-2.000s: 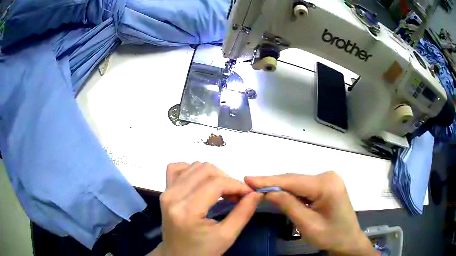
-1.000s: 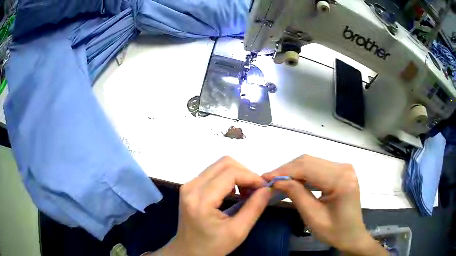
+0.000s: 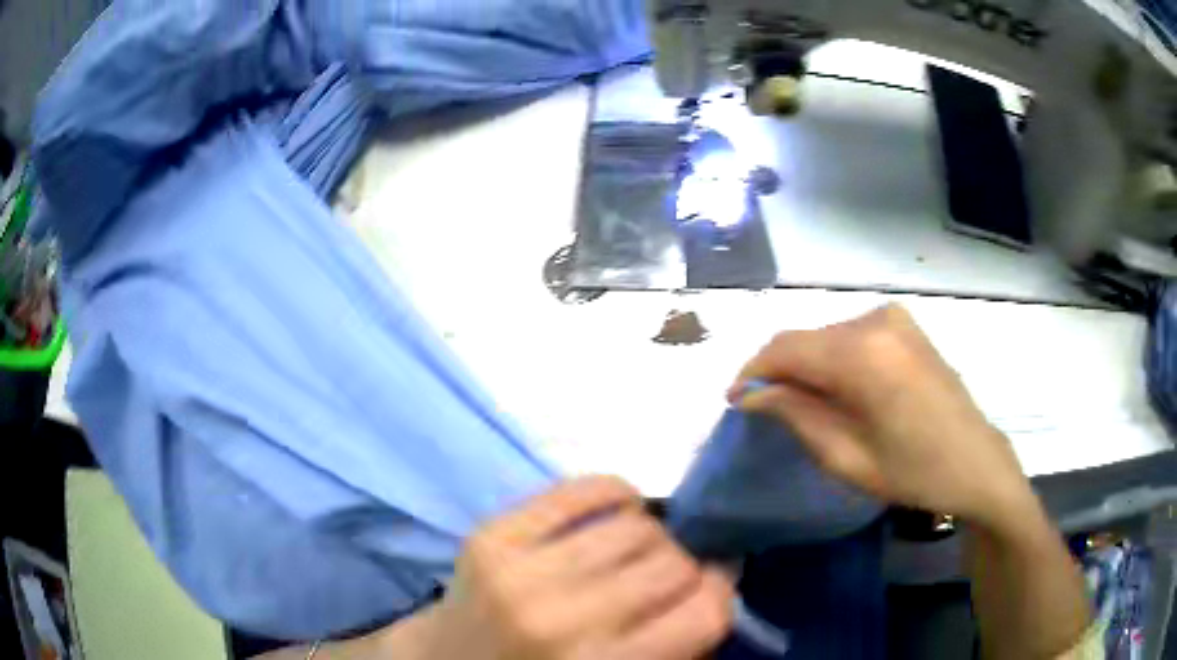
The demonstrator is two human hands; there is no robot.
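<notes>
A large light-blue garment body [image 3: 284,348] lies bunched at the left of the table and hangs over its front edge. My left hand [image 3: 587,574] is closed on its lower right part at the front edge, slightly blurred. My right hand [image 3: 878,413] pinches the corner of a smaller blue cut panel [image 3: 774,477] between thumb and fingers. The panel hangs down over the table edge. Its lower end passes near my left hand; whether that hand also holds it is unclear.
The sewing machine head [image 3: 774,39] stands at the back with its lit needle area over the metal plate [image 3: 633,213]. A black phone [image 3: 981,155] lies under the arm. Folded blue cloth [image 3: 1164,361] sits at the right edge. A green-rimmed bin [image 3: 32,335] is at far left.
My hands have moved apart. My left hand has taken hold of the garment body and pulled it taut to the right. The small blue piece now shows spread below my right hand. The view has shifted.
</notes>
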